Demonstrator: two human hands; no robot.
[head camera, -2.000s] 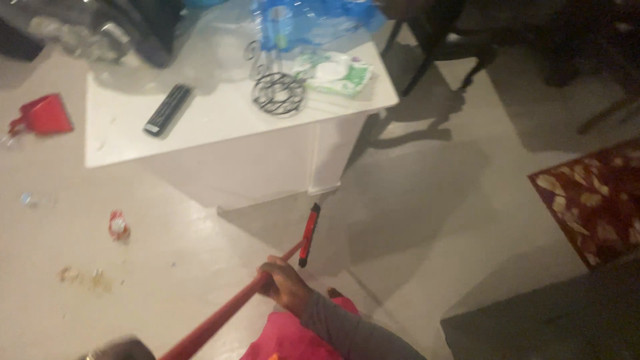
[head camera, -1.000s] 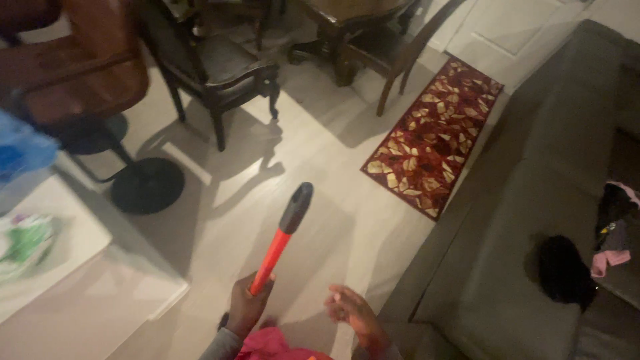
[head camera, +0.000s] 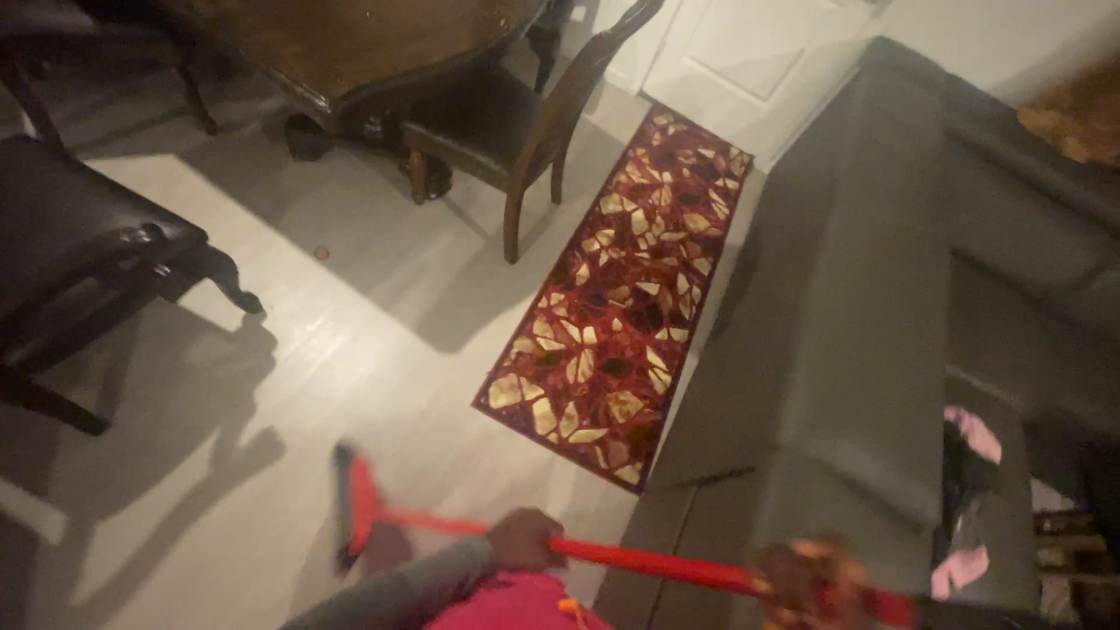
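A red broom handle (head camera: 656, 562) runs across the bottom of the head view, with the broom's red and dark head (head camera: 357, 506) at its left end over the pale floor. My left hand (head camera: 525, 540), at the end of a grey sleeve, is closed around the handle nearer the broom head. Farther right, my right hand (head camera: 809, 582) grips the handle toward its other end; it is blurred. The bristles are too blurred to make out well.
A red and cream patterned rug (head camera: 612, 306) lies ahead, alongside a grey sofa (head camera: 875, 262) with clothing on it. A wooden table (head camera: 350, 44), a chair (head camera: 490, 131) and a black seat (head camera: 79, 227) stand left. A small round object (head camera: 321, 253) is on the floor.
The view has swung right from the white counter to the rug and sofa. My right hand, free one second ago, now holds the handle, and the broom head has come into view.
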